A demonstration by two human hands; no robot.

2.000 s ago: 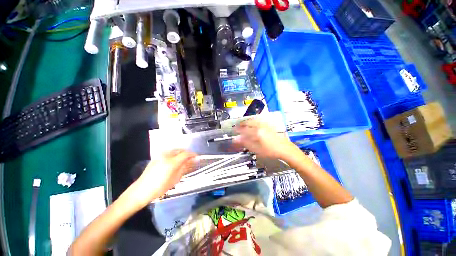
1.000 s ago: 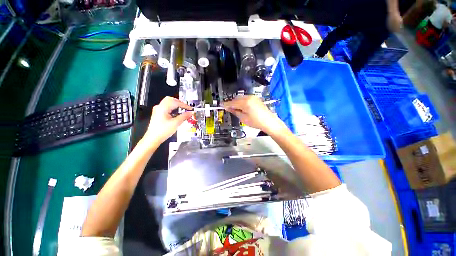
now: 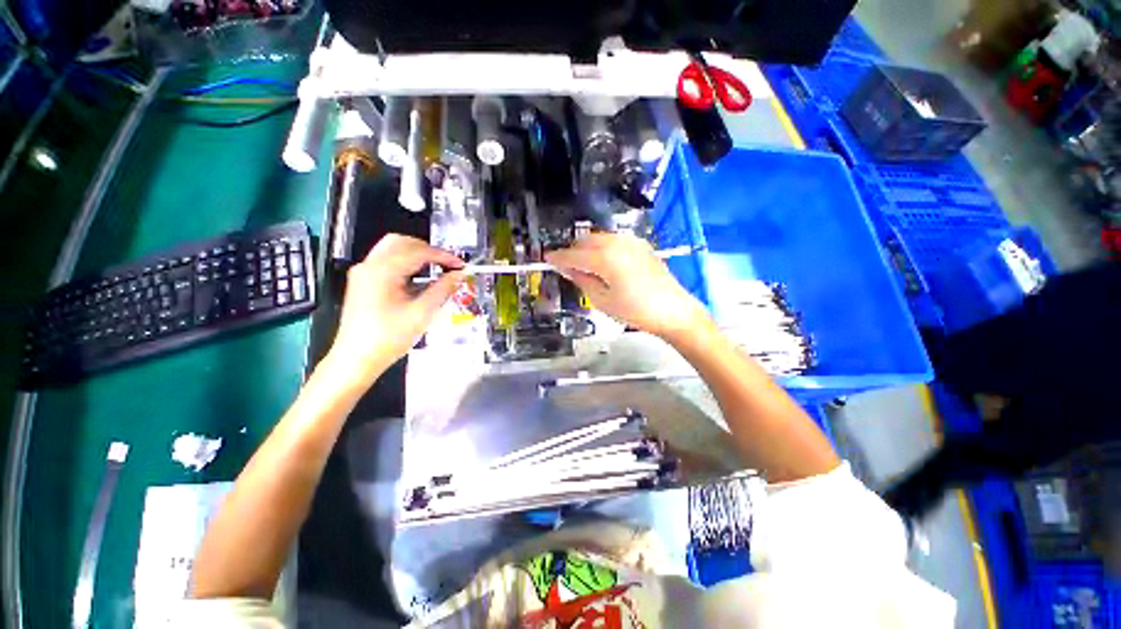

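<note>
A thin white cable [image 3: 510,267] is stretched level between my hands over the machine's mechanism [image 3: 507,307]. My left hand [image 3: 391,295] pinches its left part between thumb and fingers. My right hand [image 3: 615,280] pinches its right part, and a white end sticks out beyond that hand towards the blue bin. Several white cables with dark ends [image 3: 553,467] lie in a loose pile on the silver-grey work plate [image 3: 467,418]. One single cable [image 3: 602,380] lies apart, higher on the plate, partly hidden by my right forearm.
An upper blue bin [image 3: 787,221] with white cables stands at right; a lower blue bin [image 3: 719,565] is partly hidden. Red-handled scissors [image 3: 713,89] lie on the white shelf [image 3: 492,76]. A keyboard [image 3: 172,295] is on the green bench at left. A dark-clothed person [image 3: 1033,369] is at far right.
Over the last second my hands stay over the machine with the cable held taut. Before that they were low over the plate. The person has moved from the top to the right edge.
</note>
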